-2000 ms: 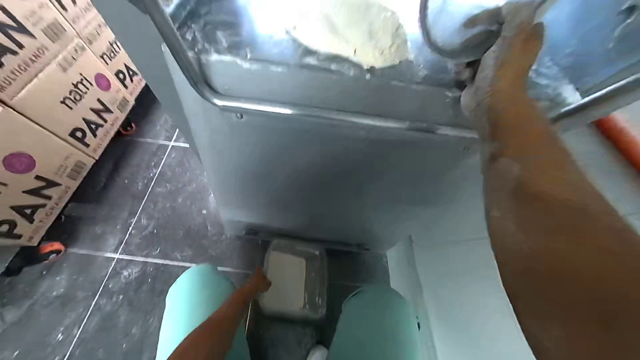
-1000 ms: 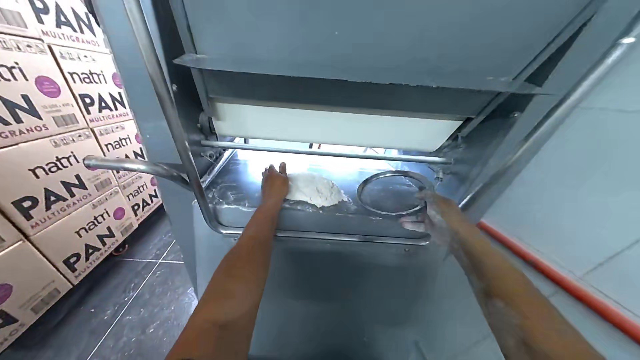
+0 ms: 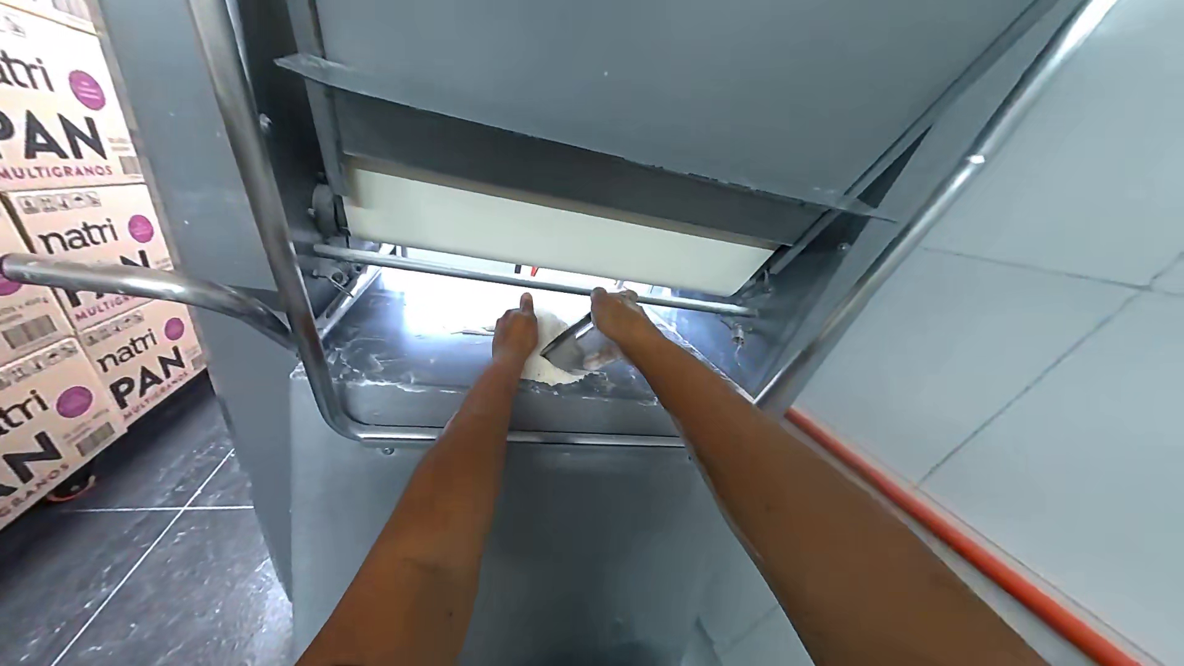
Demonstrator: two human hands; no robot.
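Observation:
A lump of pale dough [image 3: 548,368] lies on the metal tray [image 3: 416,356] of a grey machine, below a white roller [image 3: 555,227]. My left hand [image 3: 516,331] rests against the dough's left side, thumb up; its fingers are mostly hidden. My right hand [image 3: 618,319] grips the upper edge of a round metal ring or pan [image 3: 573,342], which is tilted on edge against the right side of the dough. Whether this piece has a bottom cannot be told.
A bent metal guard bar [image 3: 555,437] runs along the machine's front, and a thin rod [image 3: 536,279] crosses below the roller. Stacked cardboard boxes [image 3: 74,324] stand at left. A red pipe [image 3: 971,546] runs along the tiled wall at right.
The metal ring lay flat right of the dough one second ago; now my right hand holds it tilted against the dough. Two seconds ago my left hand was at a plastic container near the floor.

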